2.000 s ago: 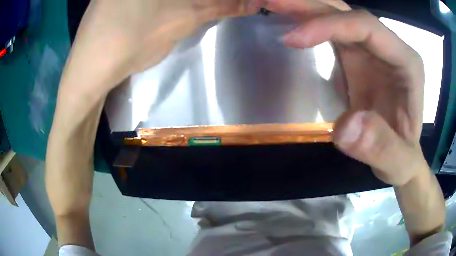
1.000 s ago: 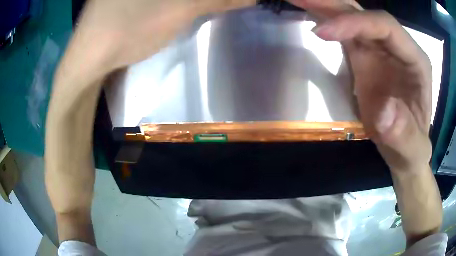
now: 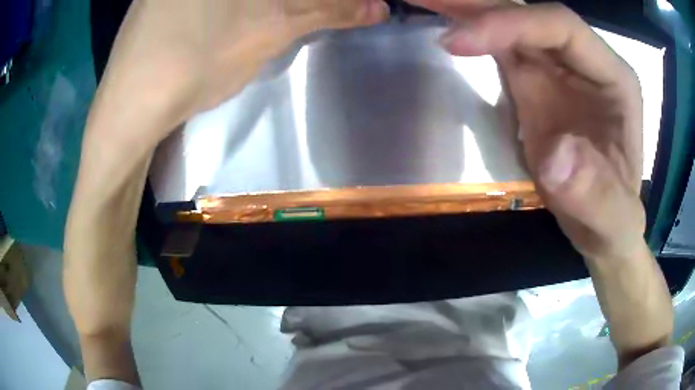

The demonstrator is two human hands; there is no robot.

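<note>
The LCD panel (image 3: pixel 381 114) lies with its shiny silver back up in front of me. A copper-coloured foil strip (image 3: pixel 396 199) with a small green connector (image 3: pixel 299 214) runs along its near edge. A black sheet (image 3: pixel 366 263) extends towards me. A small dark flap (image 3: pixel 180 238) hangs from the strip's left end. My left hand (image 3: pixel 305 23) reaches over the panel's far edge, its fingertips near the top middle. My right hand (image 3: pixel 564 114) is over the right part, fingers spread and curved towards the far edge. What the fingertips touch there is hard to see.
A green mat (image 3: pixel 53 152) shows at the left. A bright white area with a black border (image 3: pixel 655 114) is at the right. A brown box-like piece (image 3: pixel 11 278) is at the lower left. My pale smock (image 3: pixel 404 346) and the grey floor (image 3: pixel 198 335) are below.
The panel appears slightly further left in the picture than a second ago. Both hands have shifted slightly; the right fingertips are closer to the left hand at the far edge.
</note>
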